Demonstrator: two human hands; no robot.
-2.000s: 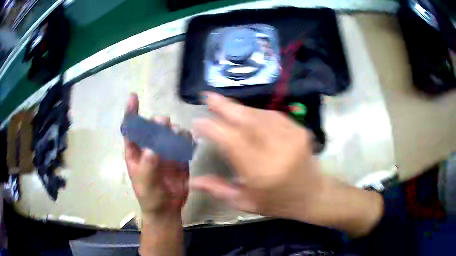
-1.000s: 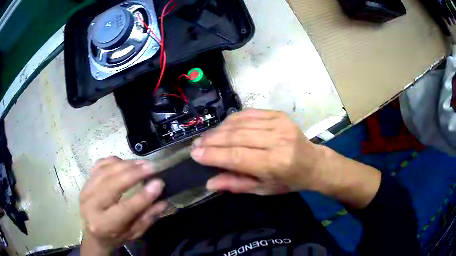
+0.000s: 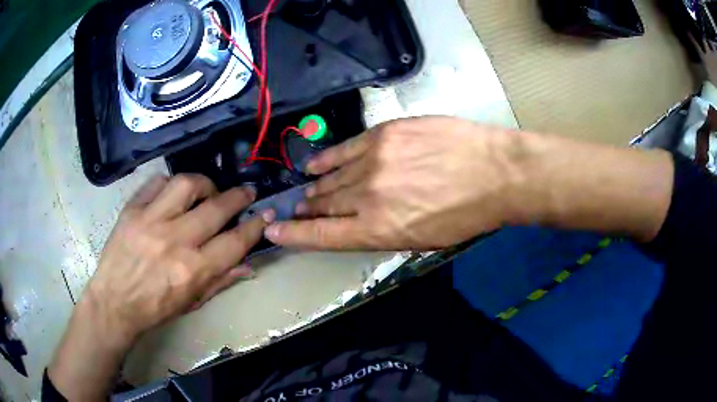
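The dark grey foam pad (image 3: 281,206) lies in the near part of the black rear housing (image 3: 343,111), under the fingertips of both hands. My left hand (image 3: 177,243) presses it from the left and my right hand (image 3: 393,184) from the right. The hands hide most of the housing's near edge and the circuit board. The green round part (image 3: 313,128) and red wires (image 3: 264,110) show behind the fingers. The black front housing (image 3: 346,47) lies behind, with the silver speaker driver (image 3: 182,59) in its left part.
Tan cardboard (image 3: 542,86) covers the bench's right side, with a black object (image 3: 593,17) on it. Dark pieces (image 3: 9,338) show at the far left edge. A green conveyor is at the top left. A blue floor with yellow-black tape lies below right.
The pad has moved from in front of the rear housing into its near part. Both hands have moved forward with it and now press on it, covering the circuit board.
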